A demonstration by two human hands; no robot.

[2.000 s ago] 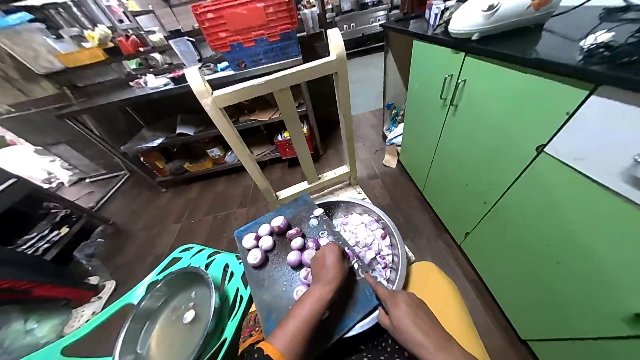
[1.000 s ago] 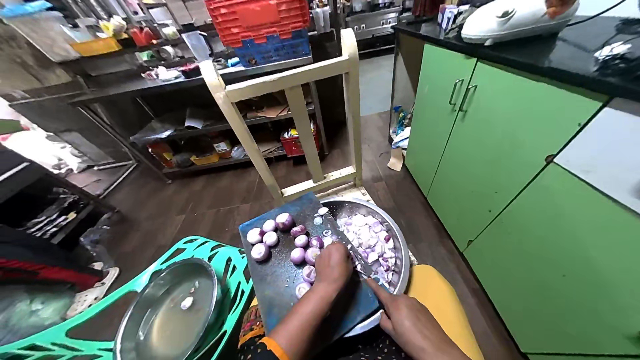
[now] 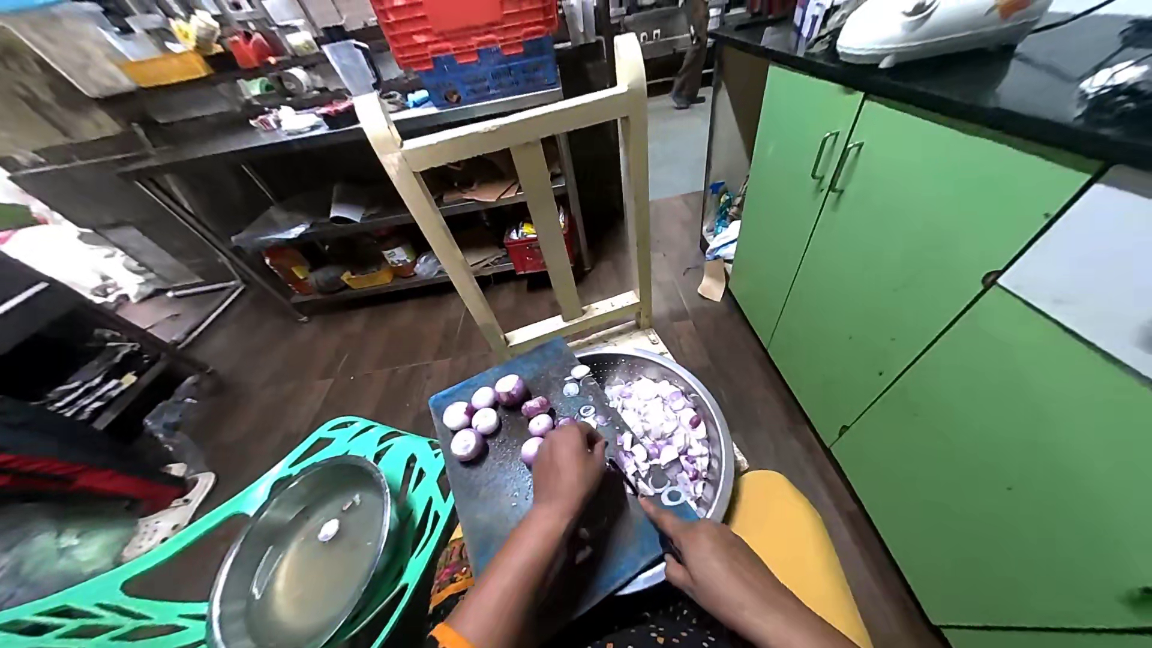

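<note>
A blue cutting board (image 3: 504, 504) lies tilted across the rim of a metal colander (image 3: 720, 450), which holds chopped onion (image 3: 661, 418). Several peeled red onions (image 3: 510, 390) sit on the board's upper left. Near the board's middle my left hand (image 3: 569, 466) has its fingers bent down over onion, mostly hidden beneath them. My right hand (image 3: 711, 549) grips a knife (image 3: 623, 477), its blade pointing toward the left fingertips. Small onion scraps (image 3: 580, 371) lie along the board's right part.
A cream wooden chair (image 3: 540, 180) stands ahead, with the colander at its seat. On a green plastic chair (image 3: 423, 468) at left rests a metal bowl (image 3: 310, 558) of cloudy water. Green cabinets (image 3: 909, 234) line the right side. A person's leg (image 3: 691, 54) shows far back.
Both hands stay over the board, the left on the onion and the right on the knife. At the back, a person's leg has come into view.
</note>
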